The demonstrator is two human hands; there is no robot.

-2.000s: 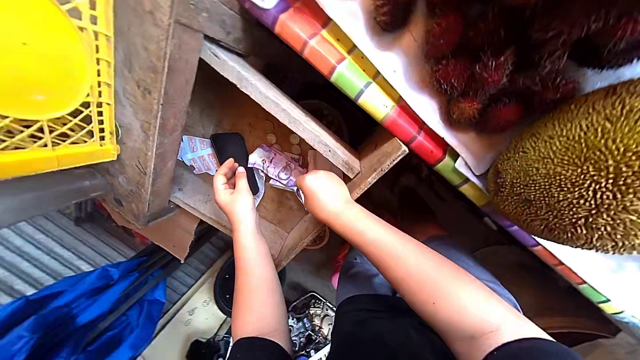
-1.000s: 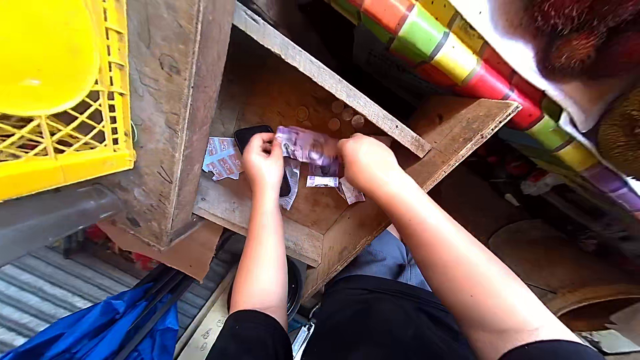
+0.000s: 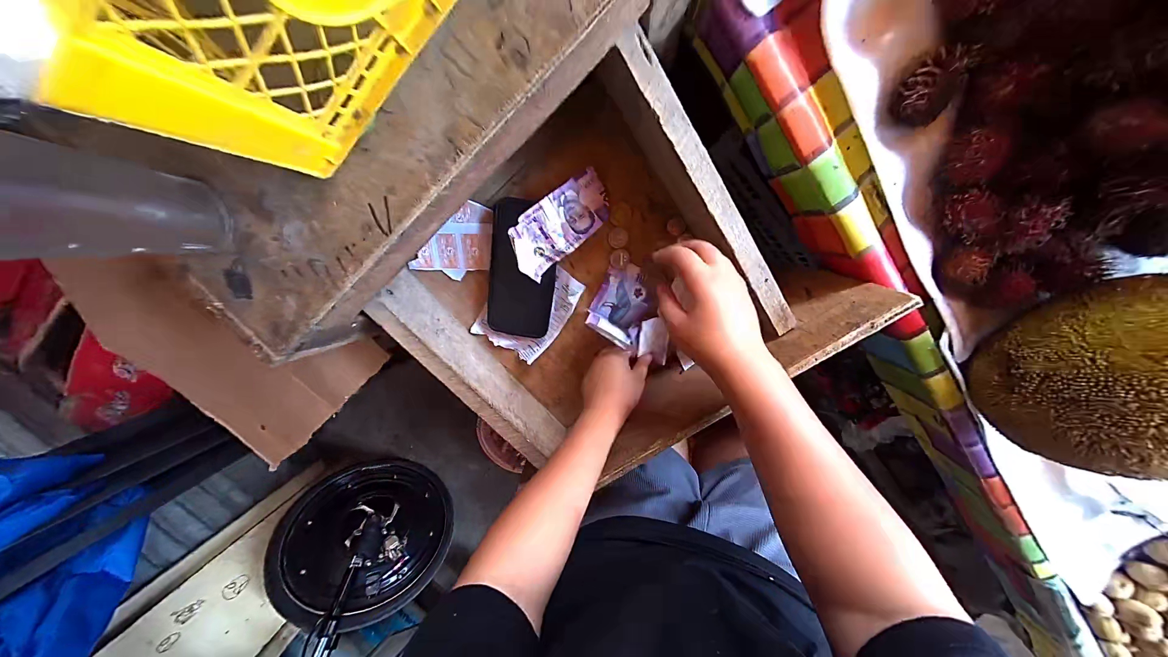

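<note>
An open wooden drawer (image 3: 474, 381) holds banknotes, coins and a phone. My left hand (image 3: 616, 381) touches a folded purple banknote (image 3: 622, 301) near the drawer's front corner; its fingertips are partly hidden by paper. My right hand (image 3: 703, 301) is beside that note, fingers curled, near the drawer's right wall; whether it pinches anything is unclear. Other purple banknotes (image 3: 564, 219) lie partly over a black smartphone (image 3: 520, 283), which rests on a printed paper (image 3: 557, 319). Orange-and-white printed sheets (image 3: 461, 242) lie left of the phone. Several coins (image 3: 619, 237) rest on the drawer's bottom.
A yellow plastic crate (image 3: 210, 100) stands on the wooden table at upper left. Rambutans (image 3: 995, 182) and a large spiky fruit (image 3: 1077, 374) lie right, beyond a checkered cloth (image 3: 812, 146). A round black object (image 3: 360, 547) and blue fabric (image 3: 64, 547) are below left.
Both hands have moved from the banknotes held up over the drawer to its near right corner. Purple banknotes now lie across the phone, out of the hands. The view has shifted and turned.
</note>
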